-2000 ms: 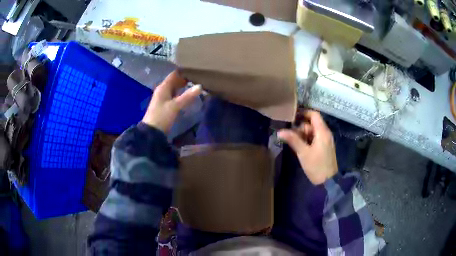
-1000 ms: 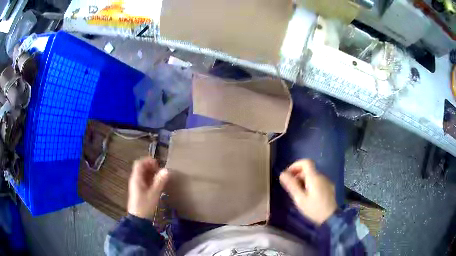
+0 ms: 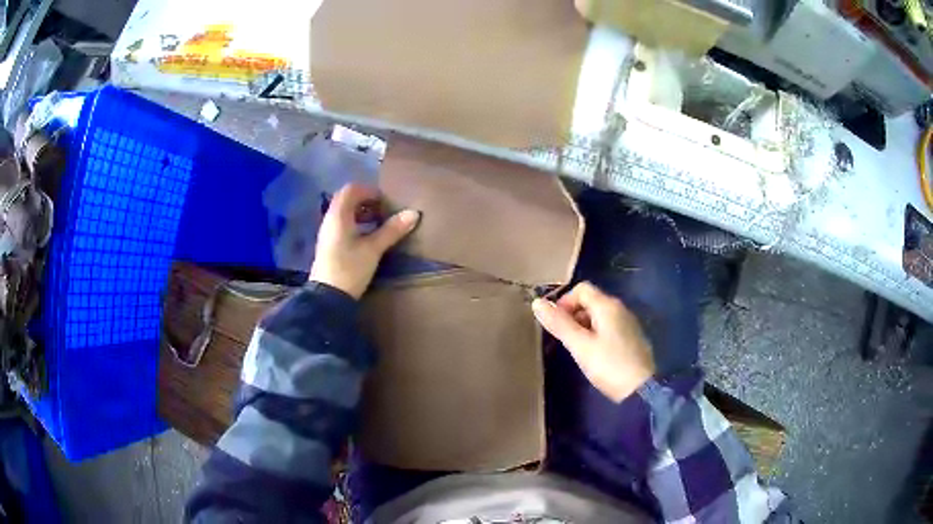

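Observation:
A tan fabric panel (image 3: 481,210) with angled right corners lies between the table edge and my lap. My left hand (image 3: 353,241) pinches its left edge between thumb and fingers, the thumb on top. My right hand (image 3: 604,338) is at its lower right corner. The right fingertips are closed around a tiny dark tool, perhaps thread snips, mostly hidden by the fingers. A squarer brown panel (image 3: 455,374) lies flat on my lap just below, with a thin thread along its upper edge.
A large tan panel (image 3: 450,67) lies on the white table (image 3: 230,51). The serger (image 3: 716,113) with fuzzy threads is at upper right. A blue crate (image 3: 123,235) stands left, curled brown pieces (image 3: 31,194) on its rim. A striped-edge panel stack (image 3: 230,338) is beside my left leg.
Both hands have moved up from beside the lap panel to the angled panel. My left hand has taken its left edge, and my right hand has reached its lower right corner.

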